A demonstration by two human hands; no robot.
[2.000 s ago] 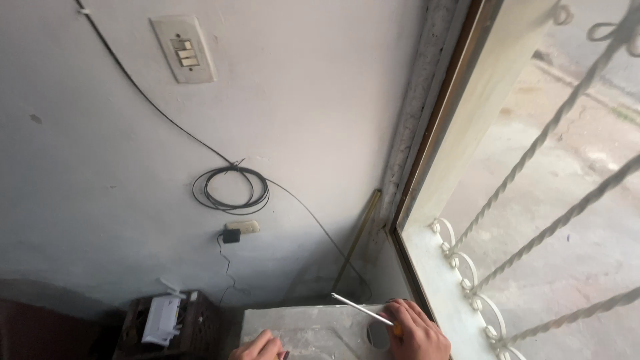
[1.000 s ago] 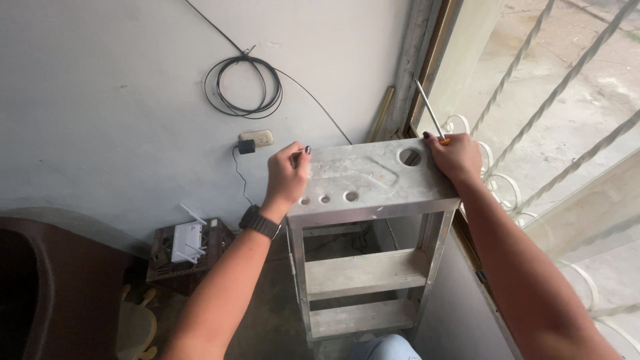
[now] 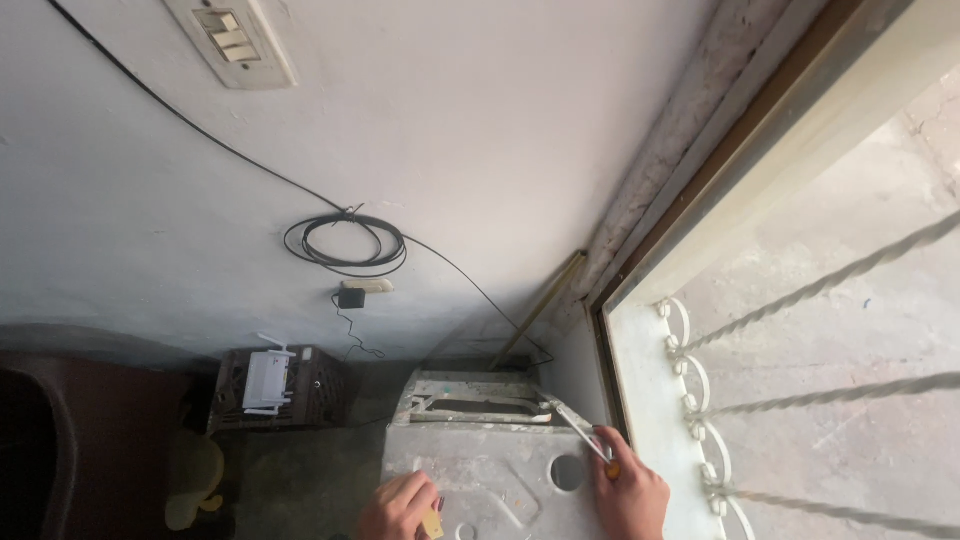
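Observation:
A stepladder's grey top cap [image 3: 495, 465] fills the lower middle of the view, with holes in it. My left hand [image 3: 401, 506] rests at its left side, fingers curled around a small yellowish object [image 3: 433, 523] that shows only in part. At the right edge of the cap, near the large round hole, my right hand [image 3: 631, 487] holds a screwdriver [image 3: 585, 433] by its orange handle; the metal shaft points up and to the left. Both palms are hidden from view.
A coiled black cable [image 3: 345, 240] hangs on the wall below a switch plate [image 3: 238, 41]. An adapter [image 3: 352, 298] is in an outlet. A white router [image 3: 266, 382] sits on a dark crate [image 3: 225, 386]. Window bars [image 3: 825, 285] stand at right, a brown chair [image 3: 56, 435] at left.
The view has tilted up from one second ago, so my forearms and the ladder's steps have left the frame. Both hands remain at the ladder top, the screwdriver still in the right.

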